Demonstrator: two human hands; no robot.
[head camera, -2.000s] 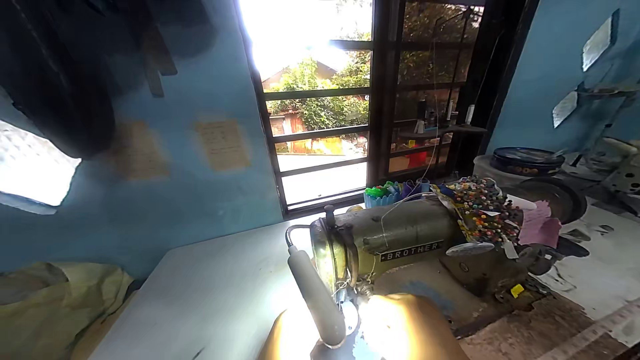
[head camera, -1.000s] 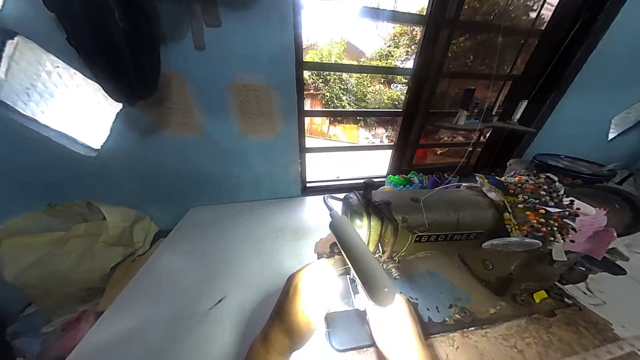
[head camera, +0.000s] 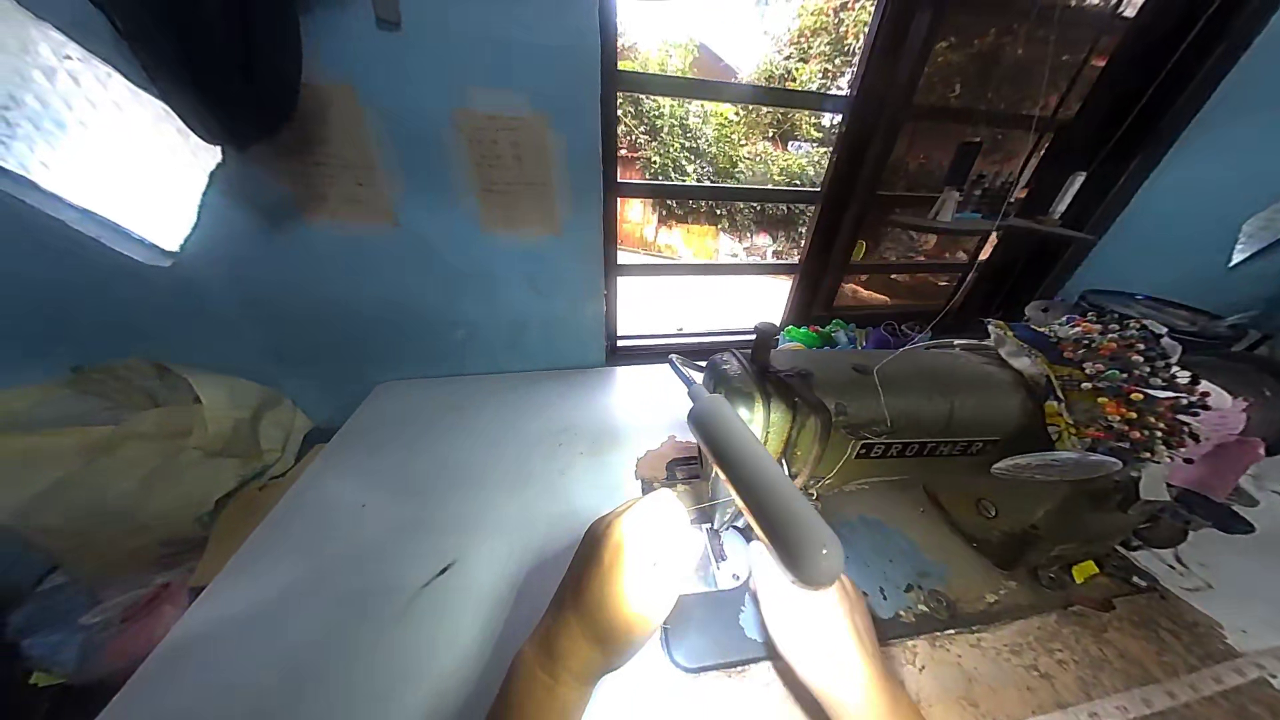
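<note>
A green Brother sewing machine (head camera: 920, 400) stands on a white table. Its grey tubular lamp (head camera: 765, 490) slants down in front of the needle area and glares over both hands. My left hand (head camera: 635, 565) is left of the needle, fingers curled near the presser foot, with a thin thread by the fingertips. My right hand (head camera: 820, 630) lies right of the needle, its fingertips partly hidden behind the lamp. Between the hands is the dark slide plate (head camera: 715, 630) of the machine bed, below a shiny round metal part (head camera: 732, 558). Glare hides whether either hand holds anything.
A pincushion full of coloured pins (head camera: 1130, 380) sits on the machine's right end, beside pink cloth (head camera: 1215, 455). A barred window (head camera: 720, 190) is behind. Pale yellow cloth (head camera: 150, 440) lies left of the table (head camera: 450, 500). A measuring tape (head camera: 1180, 690) is at the lower right.
The view has turned left. My left hand has risen toward the needle area since one second ago, and a thread now shows by its fingertips. The right hand stays near the lamp's lower end.
</note>
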